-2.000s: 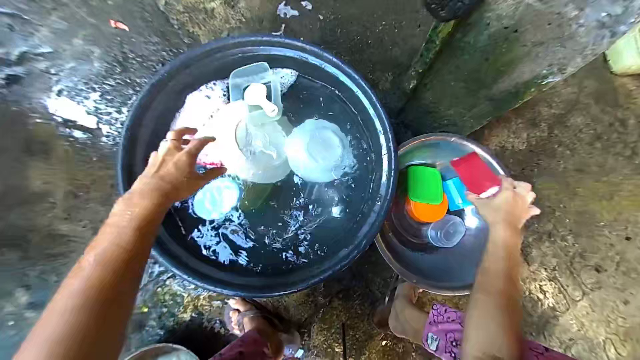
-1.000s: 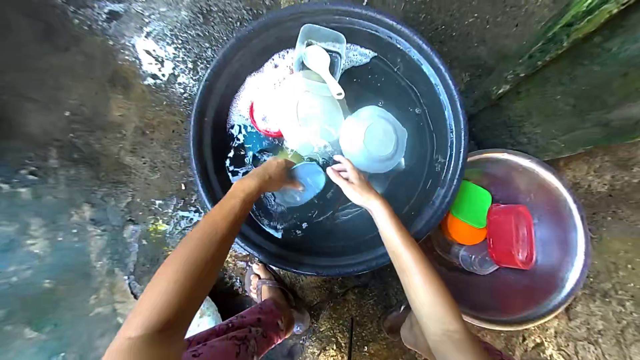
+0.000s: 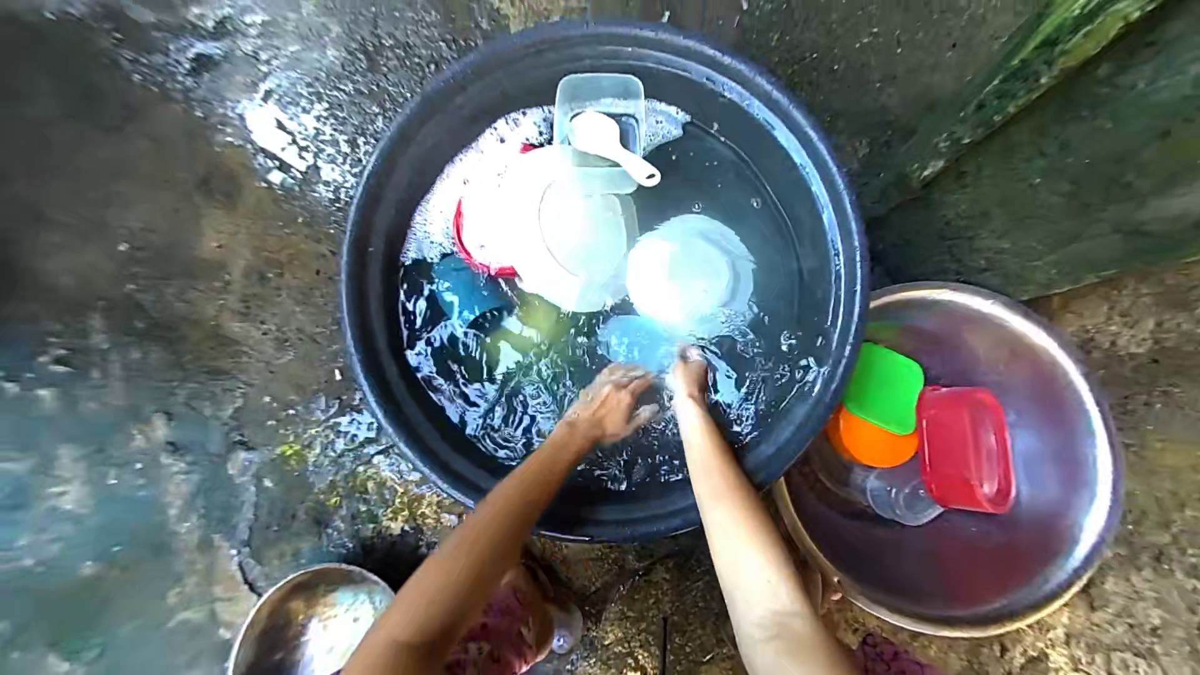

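Both hands are low in a large black tub (image 3: 848, 272) of soapy water. My right hand (image 3: 690, 375) is at the lower right edge of a pale blue round plastic piece (image 3: 637, 341) in the water, its fingertips partly lost in glare. My left hand (image 3: 611, 403) is just below that piece, fingers spread, with nothing visible in it. Above the hands float a white bowl (image 3: 680, 277) and a whitish translucent container (image 3: 581, 234). A white scoop (image 3: 609, 145) rests across a clear rectangular container (image 3: 600, 89) near the tub's far side. A red rim (image 3: 461, 239) shows at left.
A metal basin (image 3: 1059, 562) at right holds a green lid (image 3: 884, 387), an orange piece (image 3: 877, 441), a red container (image 3: 966, 450) and a clear cup (image 3: 902, 495). Another metal bowl (image 3: 309, 619) stands at lower left. A mossy concrete ledge (image 3: 1050, 187) is at upper right.
The red container, in my right hand two seconds ago, now lies in the metal basin. My right hand has come over to the tub. The blue piece that my left hand held is now beside my right hand.
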